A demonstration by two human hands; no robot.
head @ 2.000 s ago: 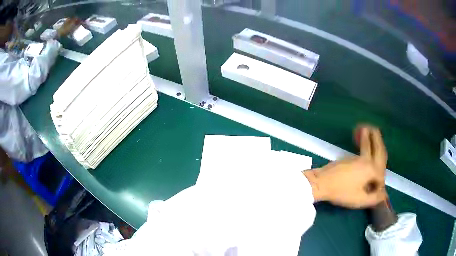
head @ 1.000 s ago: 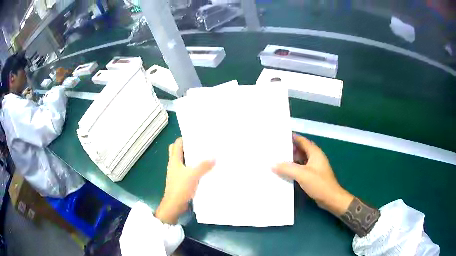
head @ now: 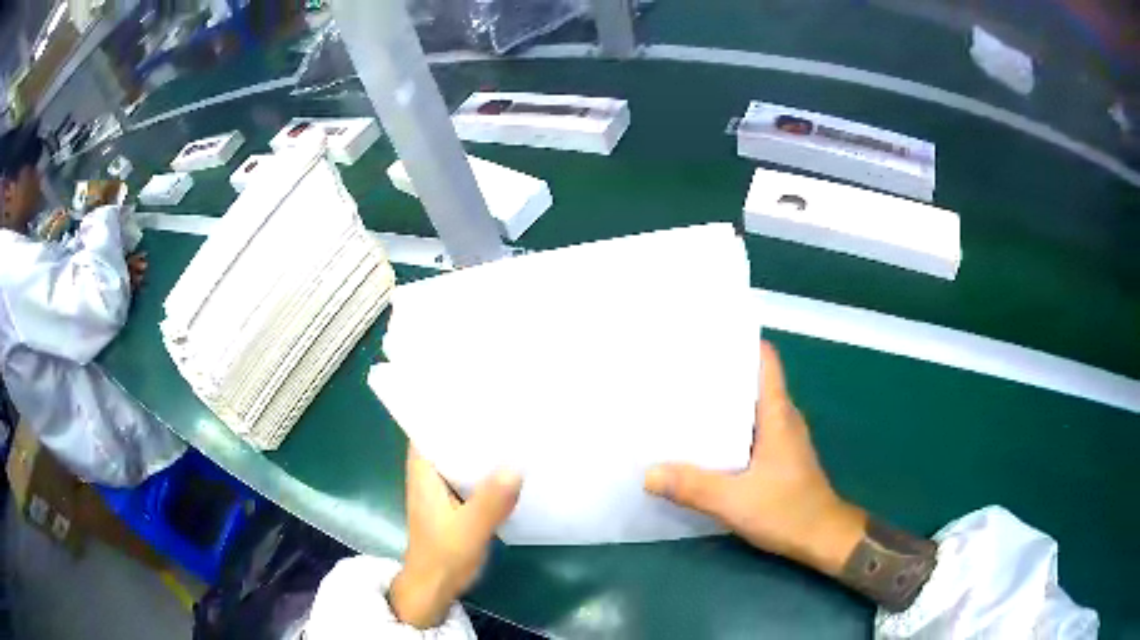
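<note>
My left hand (head: 453, 525) and my right hand (head: 763, 475) hold a bundle of flat white die-cut blanks (head: 581, 375) between them. The thumbs lie on the front face and the other fingers are mostly hidden behind. The blanks are slightly fanned, with staggered edges at the left. The bundle is held upright, tilted, over the green bench. A thick pile of stacked card pieces (head: 281, 300) stands at the left, its cream layered edges showing.
An upright post (head: 419, 138) stands behind the bundle. Beyond the edge rail (head: 900, 331), plain-faced boxes (head: 850, 223) and printed boxes (head: 835, 144) lie on the green conveyor belt (head: 1050, 238). A person in white (head: 75, 313) works at far left by a blue stool (head: 188, 513).
The bundle has fanned out and tilted between my hands, its top left now lower. The boxes beyond the rail appear further right. Earlier, my right hand was off the blanks.
</note>
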